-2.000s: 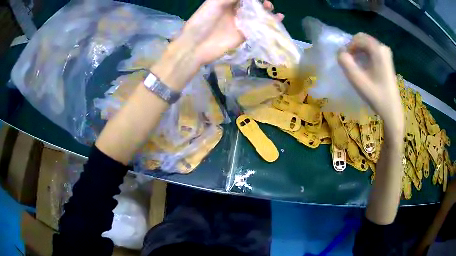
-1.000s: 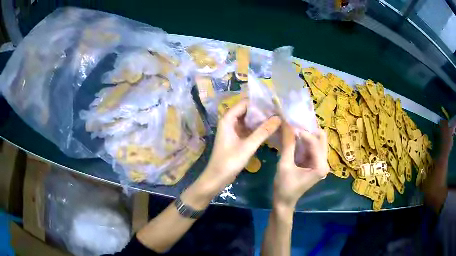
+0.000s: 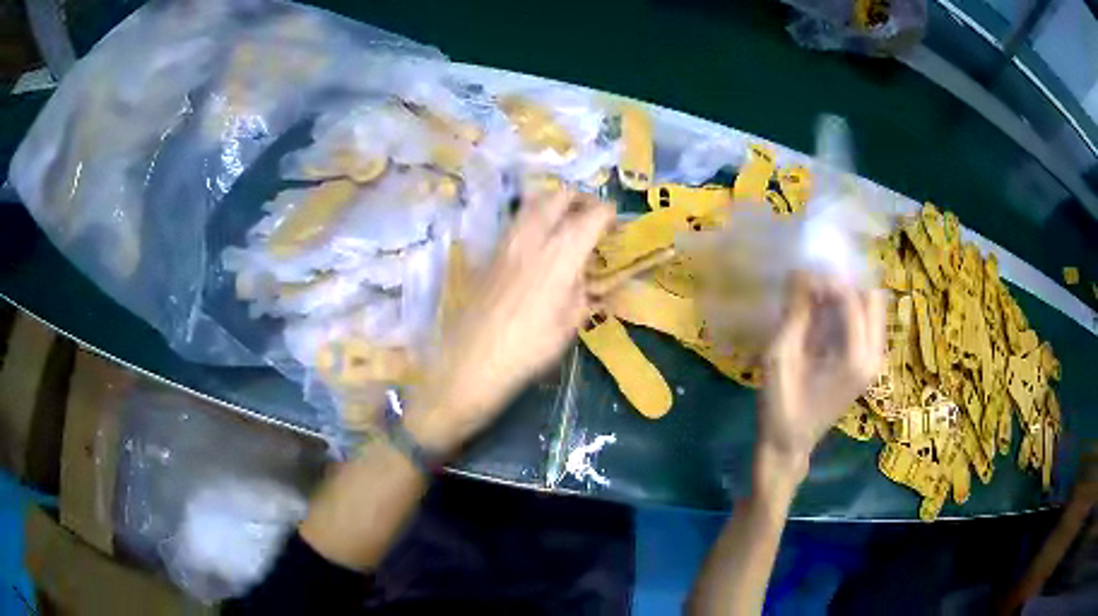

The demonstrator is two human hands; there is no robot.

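My left hand point(image 3: 530, 295) is blurred over the middle of the green bench. A yellow part, seen edge-on point(image 3: 636, 270), sticks out to the right from its fingertips. My right hand point(image 3: 824, 349) is to the right, its fingers closed on whitish, blurred clear poly bags point(image 3: 839, 241). A single unwrapped yellow part point(image 3: 635, 371) lies below and between the hands. The pile of unwrapped parts point(image 3: 963, 349) is at the right. Bagged parts point(image 3: 325, 217) lie in a heap at the left, beside my left hand, at the mouth of a large clear poly bag point(image 3: 133, 157).
The green bench point(image 3: 506, 421) has a pale metal edge. A carton point(image 3: 90, 445) with clear plastic stands below at the left. Another bag with something yellow point(image 3: 857, 22) lies at the top right. Part of another person's arm point(image 3: 1060, 542) shows at the lower right.
My hands were together on a bag in the middle. They are now apart: my right hand has moved right with the bags, and my left hand has moved slightly left and up.
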